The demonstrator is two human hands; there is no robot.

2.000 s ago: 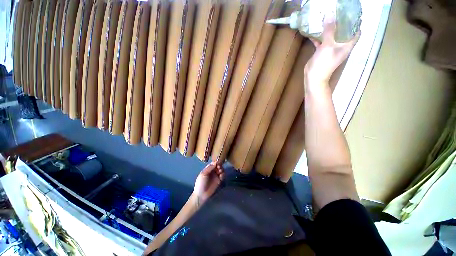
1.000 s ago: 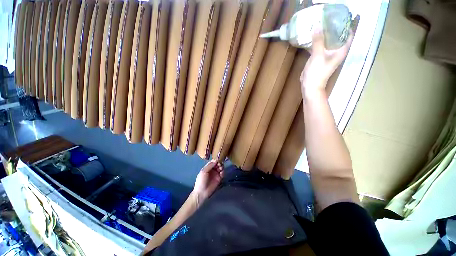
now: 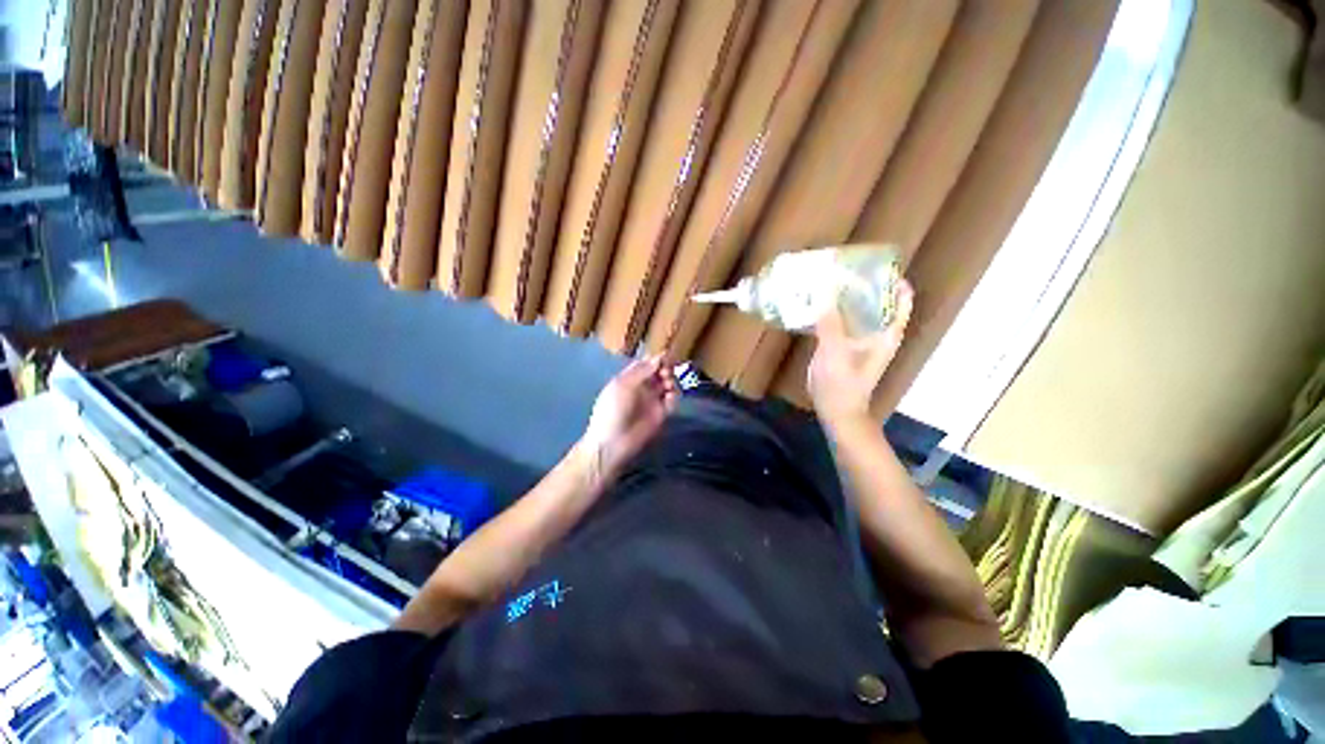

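Long brown panels (image 3: pixel 501 160) lie in an overlapping row, with shiny dark glue lines along the edges of many of them; those at the right look matt. My right hand (image 3: pixel 860 349) is closed around a translucent glue bottle (image 3: pixel 821 286). Its narrow nozzle points left, at a panel edge near the panels' near ends. My left hand (image 3: pixel 637 407) holds the near corner of a panel between its fingertips, left of and below the nozzle. Whether the nozzle touches the panel cannot be told.
A white table border (image 3: pixel 1017 276) runs right of the panels, beside a large tan sheet (image 3: pixel 1163 291). Yellow-green strips (image 3: pixel 1029 560) hang at the lower right. A bench (image 3: pixel 218 545) with a blue crate (image 3: pixel 440 499) stands at the lower left. My dark apron (image 3: pixel 669 567) is close to the panel ends.
My right hand has brought the bottle down along the panel edge towards my body and my left hand. The view has shifted, so the panels sit higher. My left hand still holds a panel corner.
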